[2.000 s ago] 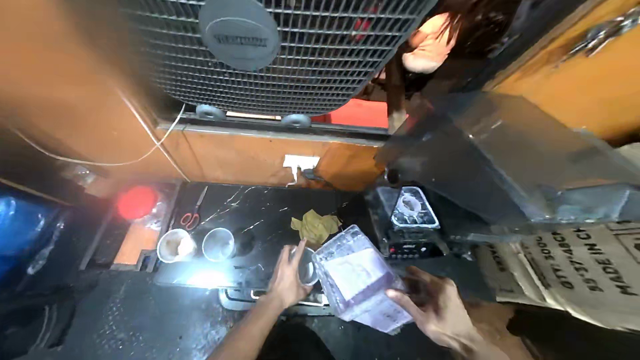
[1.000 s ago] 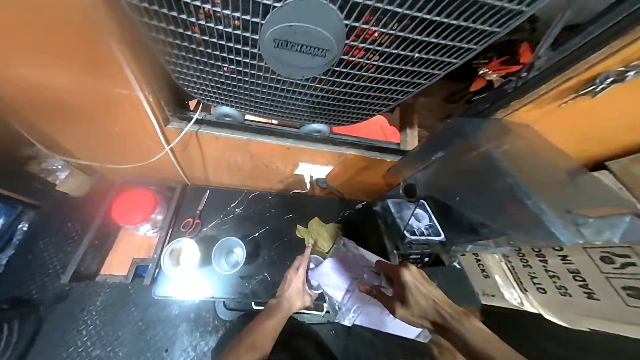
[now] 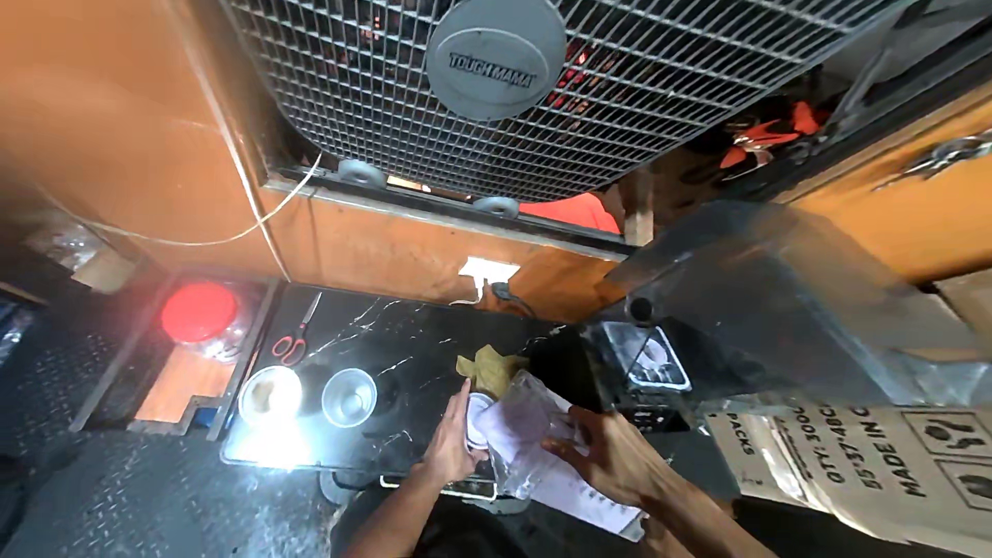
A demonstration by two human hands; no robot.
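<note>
My left hand (image 3: 451, 442) is closed around a small plastic cup (image 3: 478, 421) near the front edge of the black marbled counter. Over the cup's mouth lies a clear plastic bag (image 3: 527, 426) with pale purple contents, which I cannot identify for certain. My right hand (image 3: 608, 457) grips the bag's right side. Just behind the cup is a crumpled yellowish cloth or wrapper (image 3: 491, 372). Left of my hands stand a clear plastic cup (image 3: 349, 397) and a cup with pale contents (image 3: 270, 396). Red-handled scissors (image 3: 296, 341) lie behind them.
A grey-bladed electric fan (image 3: 496, 93) stands in the window opening behind the counter (image 3: 411, 325). A red-lidded jar (image 3: 200, 314) is at the left. To the right are a digital scale or similar black device (image 3: 647, 360), a transparent plastic cover (image 3: 759, 294) and a printed cardboard sheet (image 3: 868, 465).
The bag was held out as a broad block two seconds ago; now it is tipped over the cup in my left hand and looks crumpled. The view has shifted somewhat.
</note>
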